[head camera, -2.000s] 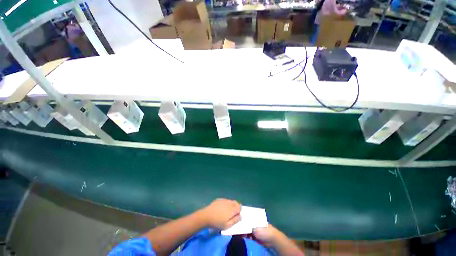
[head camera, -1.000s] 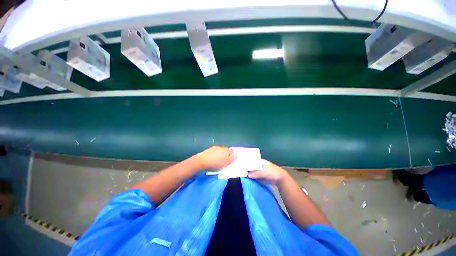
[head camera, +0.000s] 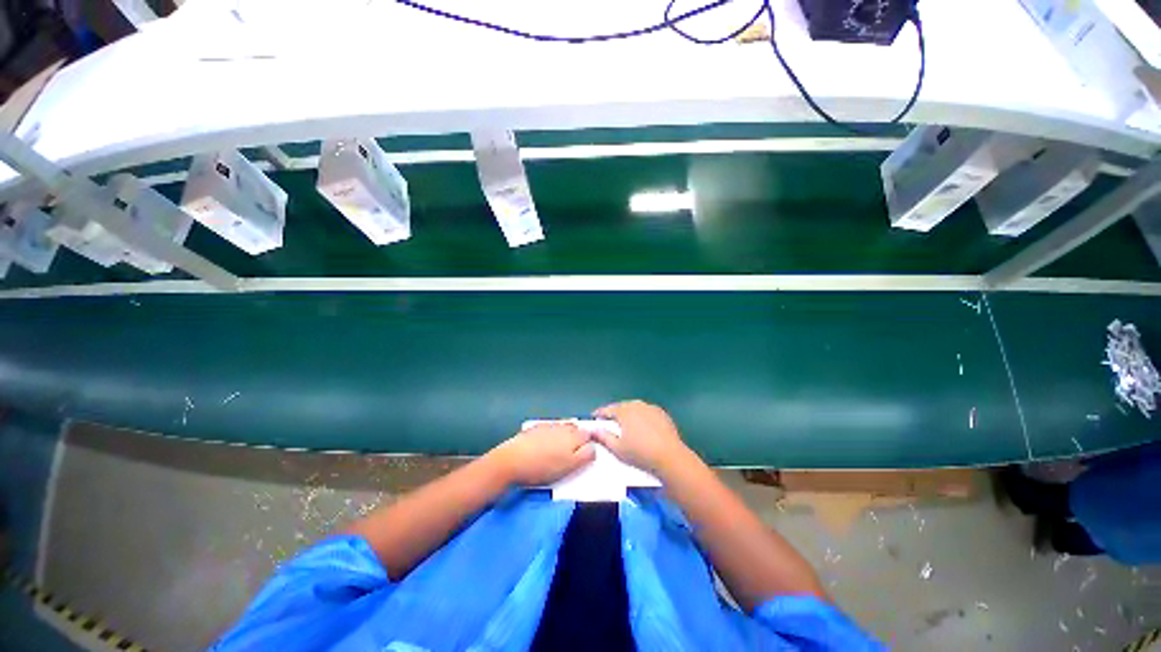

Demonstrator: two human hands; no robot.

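Note:
A white retail box (head camera: 590, 480) is at my waist, at the near edge of the green belt (head camera: 509, 350). A thin white flap sticks out at its far left, beyond my fingers. My left hand (head camera: 550, 455) lies on the box's upper left part. My right hand (head camera: 640, 433) lies on its upper right part. The fingertips of both hands meet near the middle of the box. The underside of the box and what my thumbs do are hidden.
White boxes (head camera: 364, 191) stand on the far belt below a white shelf (head camera: 548, 83). A black unit (head camera: 861, 18) with a cable sits on the shelf. A pale rail (head camera: 611, 283) divides the belts. Liner strips (head camera: 1131, 368) are heaped at right. A person's blue sleeve (head camera: 1120, 507) shows at right.
My right hand has moved from the box's lower right side up onto its far part, beside my left hand. The view has shifted, showing more of the shelf than a second ago.

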